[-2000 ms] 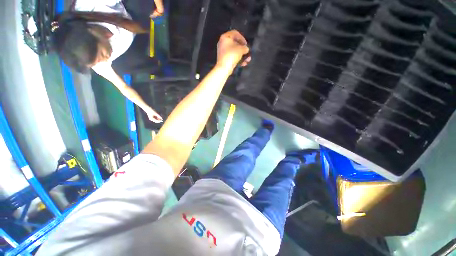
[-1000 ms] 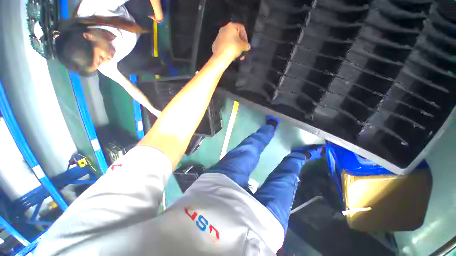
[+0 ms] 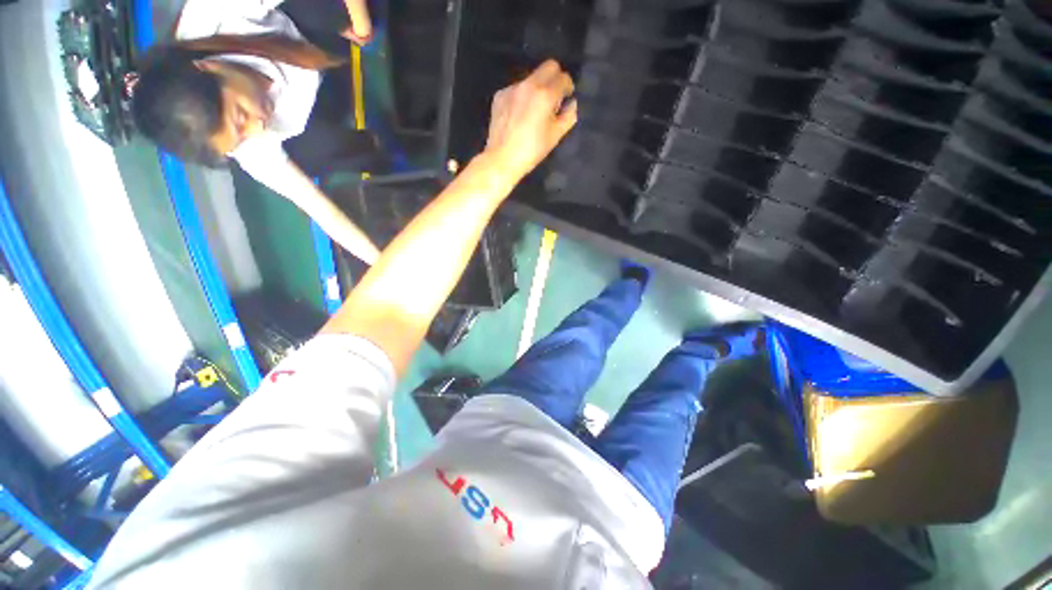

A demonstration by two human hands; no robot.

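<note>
My left hand (image 3: 533, 121) reaches over the left part of a large black slotted tray (image 3: 767, 173) with rows of dividers. The fingers are curled downward and the fingertips are partly hidden. I cannot tell whether they hold anything. The tray slots that show look dark, and I cannot make out a board in them. My right hand is not in view.
A light-edged support lies under the tray. Below it are a blue bin (image 3: 848, 363) and a brown carton (image 3: 911, 455). Another person (image 3: 248, 104) reaches toward smaller black trays (image 3: 471, 271) at left. Blue rack bars (image 3: 208, 271) stand further left.
My left hand has shifted slightly, and its fingers look a little less tightly curled. The tray, bin and carton sit slightly further right and the tray's slots look shifted in the picture.
</note>
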